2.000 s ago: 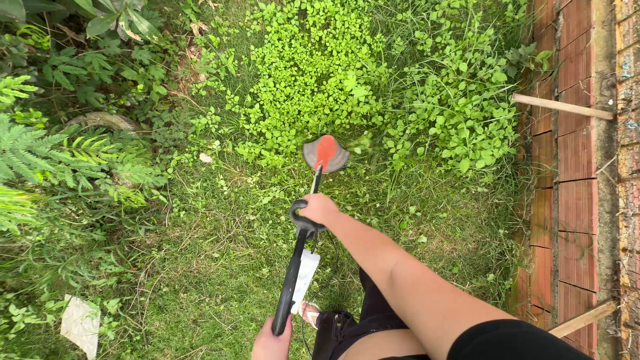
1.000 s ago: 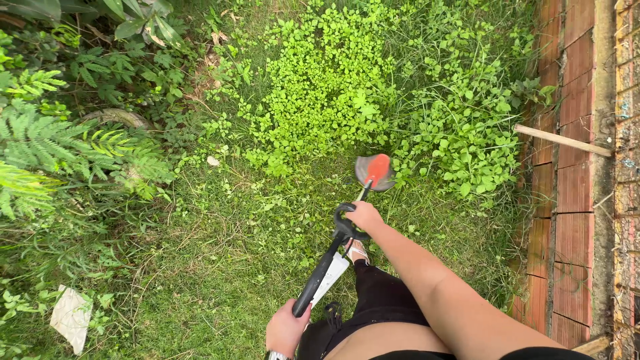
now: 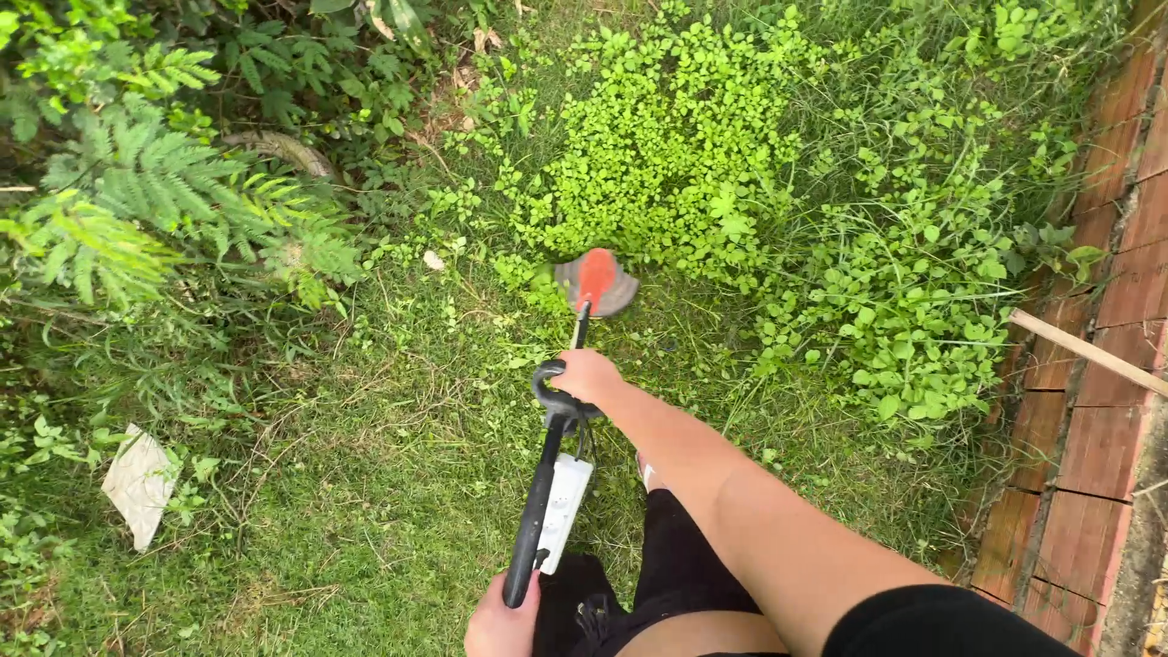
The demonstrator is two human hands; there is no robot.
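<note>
An electric string trimmer [image 3: 526, 529] with a black shaft slants up from the bottom middle. Its orange head and grey guard [image 3: 598, 281] are low over the grass, at the lower edge of a leafy weed patch [image 3: 675, 155]. My right hand [image 3: 589, 376] is closed around the black loop handle [image 3: 551, 392]. At the bottom, my left hand [image 3: 502, 620] grips the rear end of the shaft, partly cut off by the frame. A white power strip [image 3: 566, 511] with a dark cord hangs beside the shaft. The cutting line cannot be made out.
A red hollow-brick wall [image 3: 1086, 447] runs along the right, with a wooden stick [image 3: 1086, 349] jutting from it. Dense ferny bushes [image 3: 164, 182] stand at the left above a pale flat slab [image 3: 141, 488]. My sandalled foot [image 3: 648, 474] is partly visible behind my right arm.
The trimmer head was farther right one second ago and has swung left along the weed patch's lower edge. Both hands have stayed on the trimmer.
</note>
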